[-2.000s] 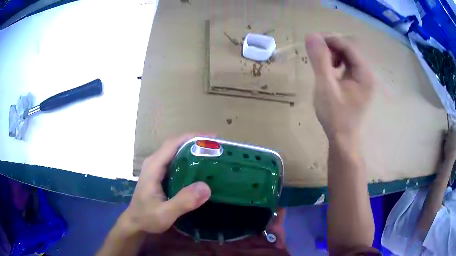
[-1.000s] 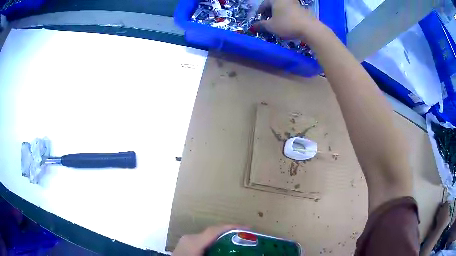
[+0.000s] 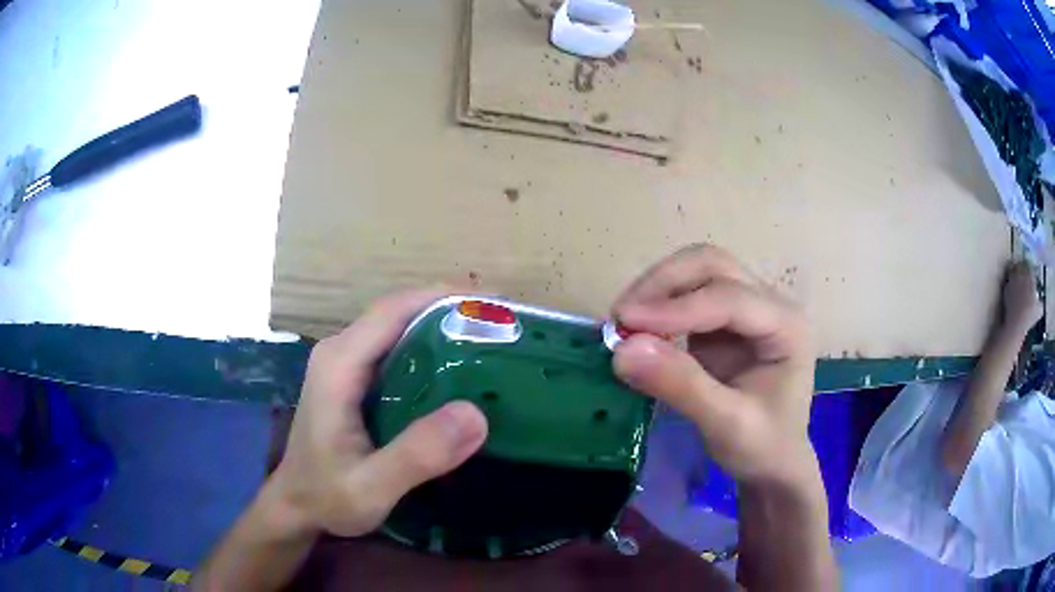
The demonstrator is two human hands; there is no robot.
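Note:
The glossy green shell (image 3: 544, 422) is held near the bench's front edge, its dark opening facing down towards me. My left hand (image 3: 359, 416) grips its left side, thumb on the front face. One lamp piece (image 3: 484, 320), chrome with a red-orange centre, sits at the shell's upper left rim. My right hand (image 3: 706, 347) pinches a second lamp piece (image 3: 619, 334) between thumb and fingers at the shell's upper right corner. The fingers hide most of this piece, so I cannot tell whether it is seated.
A white glue cup (image 3: 591, 28) with a thin stick stands on a stained cardboard pad (image 3: 521, 93). A black-handled hammer (image 3: 127, 141) lies on the white sheet (image 3: 231, 231) at left. Bagged green parts (image 3: 995, 127) are at right. Another person's arm (image 3: 995, 359) is at the right edge.
My right hand has come back from the blue parts bin with a lamp piece and is now at the shell. The view has tilted down, so the bin is out of view and the whole shell shows.

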